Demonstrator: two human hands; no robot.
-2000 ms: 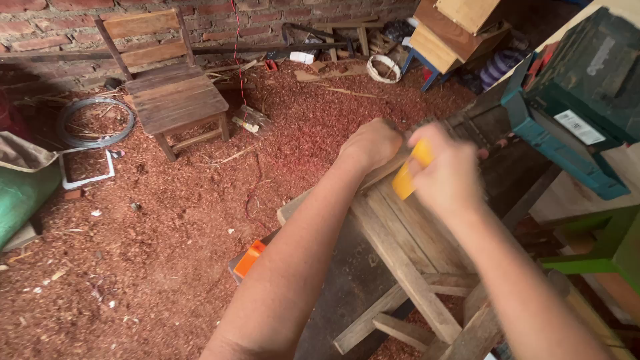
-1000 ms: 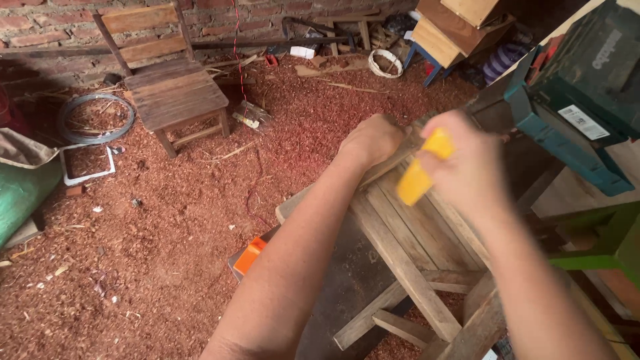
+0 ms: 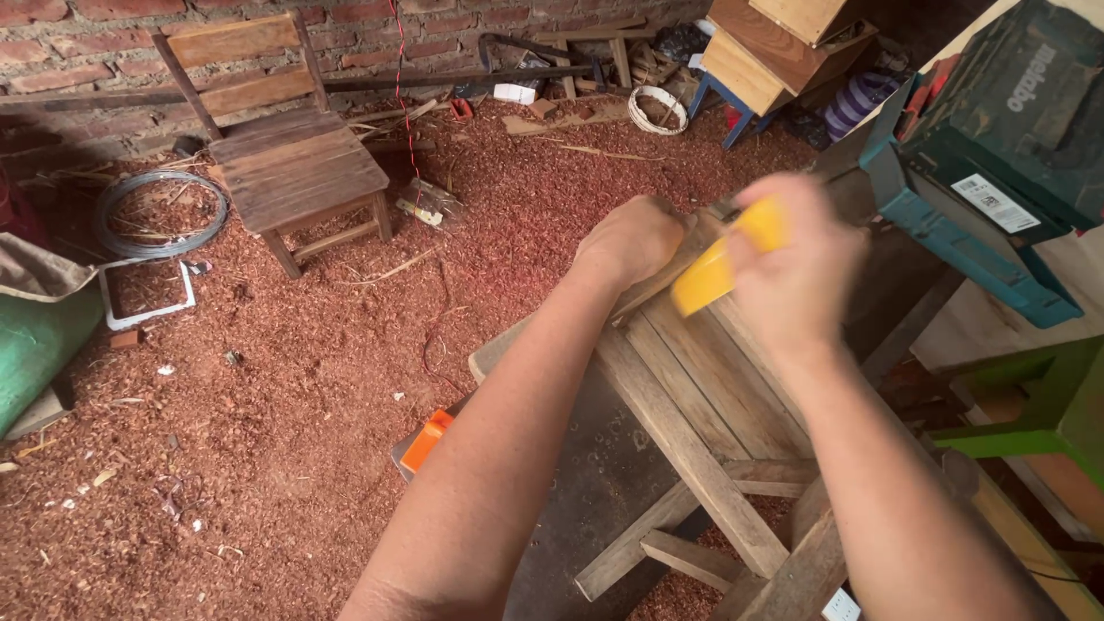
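A weathered wooden chair (image 3: 690,466) lies tipped on a dark work surface (image 3: 595,466), its legs toward me. My left hand (image 3: 634,240) grips a wooden part at the chair's far edge; the fingertips are hidden from view. In my right hand (image 3: 789,267), blurred, is a yellow object (image 3: 711,274), which I cannot name for certain. It is held slanted over the chair's slats, close to my left hand. Whether it touches the wood cannot be told. An orange object (image 3: 427,440) lies at the surface's left edge, beside my left forearm.
Reddish wood shavings (image 3: 285,448) cover the floor. A small wooden chair (image 3: 297,168) stands by the brick wall, near a wire coil (image 3: 161,213). At right are a teal Metabo tool case (image 3: 975,233) and green furniture (image 3: 1026,414). Wooden boxes (image 3: 776,52) stand at the back.
My right hand and the yellow object have shifted slightly over the chair, and the object's tilt differs between frames. My left hand keeps its place on the wood.
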